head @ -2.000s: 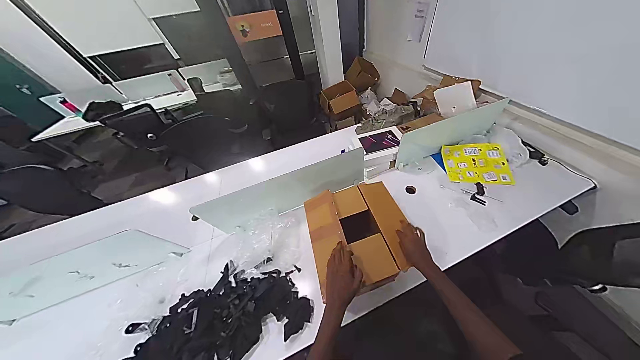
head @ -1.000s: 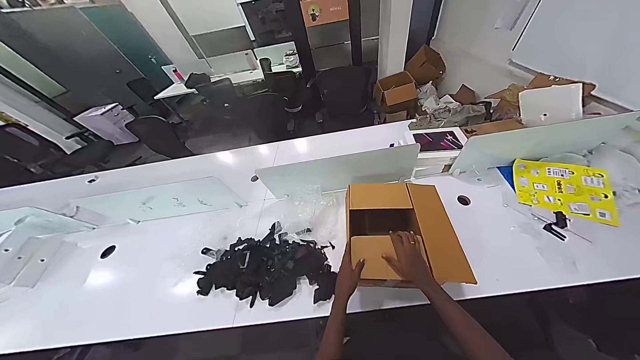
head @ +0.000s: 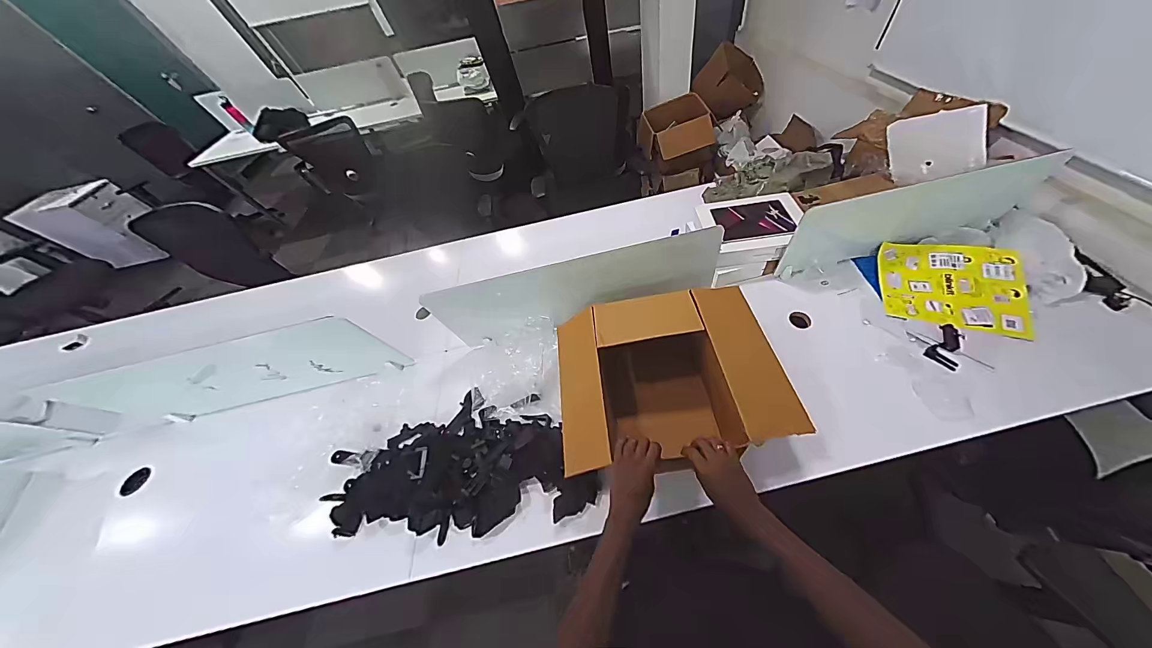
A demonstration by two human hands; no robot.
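Note:
A cardboard box (head: 733, 360) stands on the white desk with its top flaps spread outward, and its inside shows bare brown cardboard. At its near edge, my left hand (head: 635, 472) curls its fingers over the cardboard near the left corner. My right hand (head: 720, 468) grips the same edge a short way to the right. The near flap is mostly hidden beneath my hands. Just left of the box lies a heap of black straps or plastic parts (head: 450, 477), with clear plastic wrap (head: 513, 360) behind it.
A frosted glass divider (head: 585, 274) stands behind the box. On the right of the desk (head: 837, 387) lie a yellow printed bag (head: 954, 286) and a small black tool-like item (head: 945, 346). Open cartons (head: 679, 130) and packing waste fill the far corner; office chairs (head: 576, 135) stand beyond the desk.
The box's top flaps, folded partly over the opening two seconds ago, are now spread outward. Both hands have moved to the near edge. The view has shifted.

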